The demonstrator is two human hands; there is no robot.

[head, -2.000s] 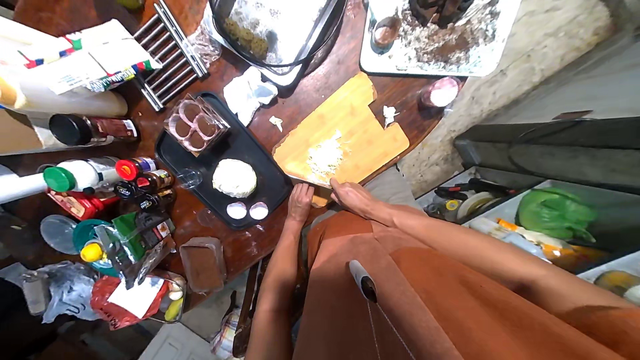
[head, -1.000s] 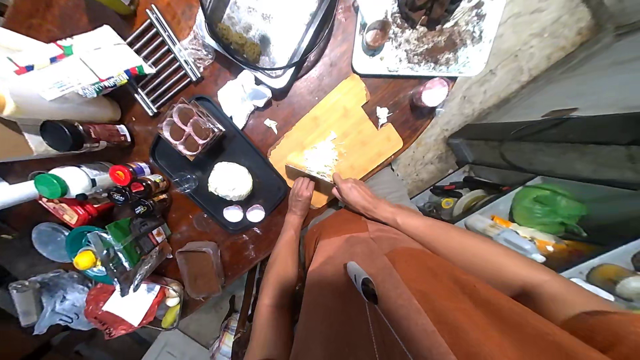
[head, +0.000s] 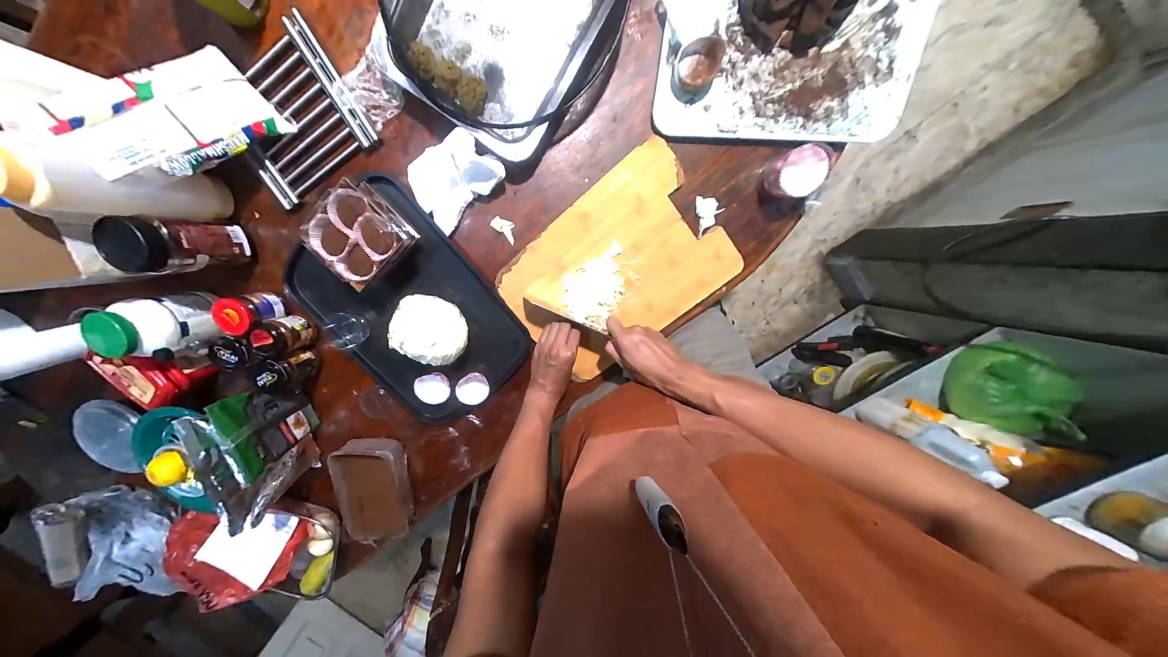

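Observation:
On the wooden cutting board [head: 639, 210] lies a small pile of white shavings [head: 595, 285]. A knife [head: 564, 312], its wide blade partly in glare, stands along the near side of the pile. My right hand [head: 648, 360] grips its right end; the handle is hidden by the fingers. The fingers of my left hand [head: 554, 358] are bunched at the near side of the blade, by the board's edge; their exact hold is unclear. Left of the board, a black tray [head: 493, 319] holds a round white mass [head: 427, 329], two small white-filled cups [head: 452, 389] and a clear box of pink liners [head: 356, 233].
Crumpled white paper [head: 452, 178] and a metal rack [head: 315, 109] lie behind the black tray. A smeared white tray [head: 785, 119] and a pink-and-white cup [head: 798, 172] stand at the right. Bottles [head: 173, 244], bags and a brown-filled container [head: 371, 488] crowd the left.
The knife blade, hard to make out two seconds ago, shows between my hands from one second ago on. The white shavings have shifted slightly in shape. Both hands stay near the board's front edge.

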